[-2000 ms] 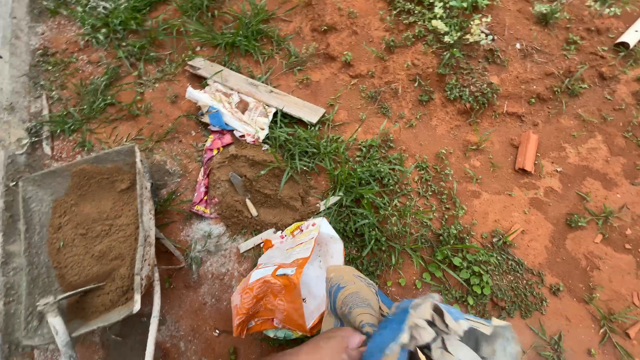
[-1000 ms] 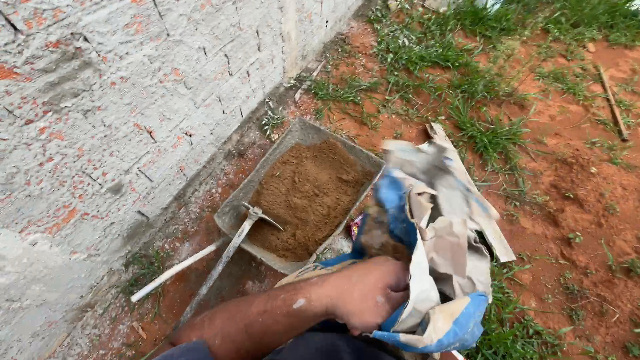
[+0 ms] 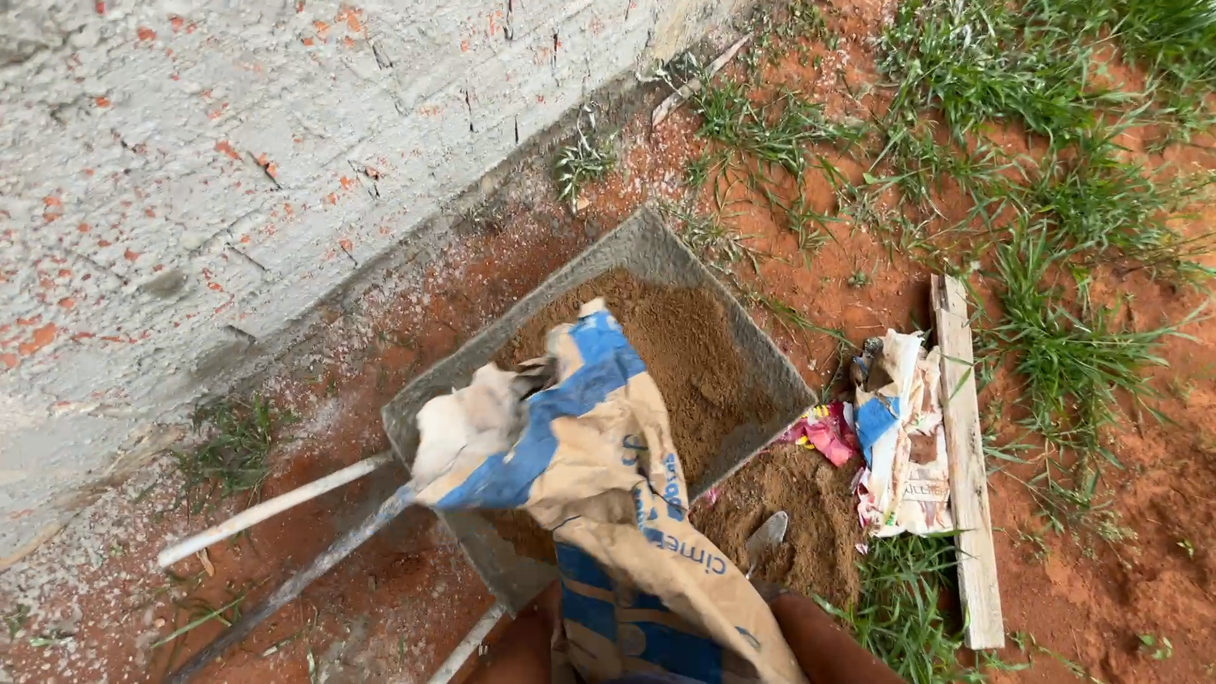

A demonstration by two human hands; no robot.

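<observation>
A torn paper cement bag (image 3: 627, 475), brown and blue, hangs over a metal wheelbarrow tray (image 3: 765, 351) that holds brown sand (image 3: 679, 347). My left hand (image 3: 534, 622) is at the bag's lower left side and my right hand (image 3: 807, 627) at its lower right, both gripping it; the bag hides their fingers. The bag's ragged upper end lies above the tray. A long tool handle (image 3: 285, 594) slants from the tray to the lower left; the tool's head is hidden behind the bag.
A rough plastered brick wall (image 3: 237, 171) runs along the left. Two wheelbarrow handles (image 3: 275, 508) stick out from the tray. Right of it are a sand pile (image 3: 822, 518) with a trowel (image 3: 768, 537), torn bags (image 3: 902, 437), a wooden board (image 3: 969, 475) and grass (image 3: 1073, 313).
The cement bag has moved from the right of the tray to over it. One second ago a hand gripped it near its torn end; now both hands are low at its sides. The view has swung toward the wall.
</observation>
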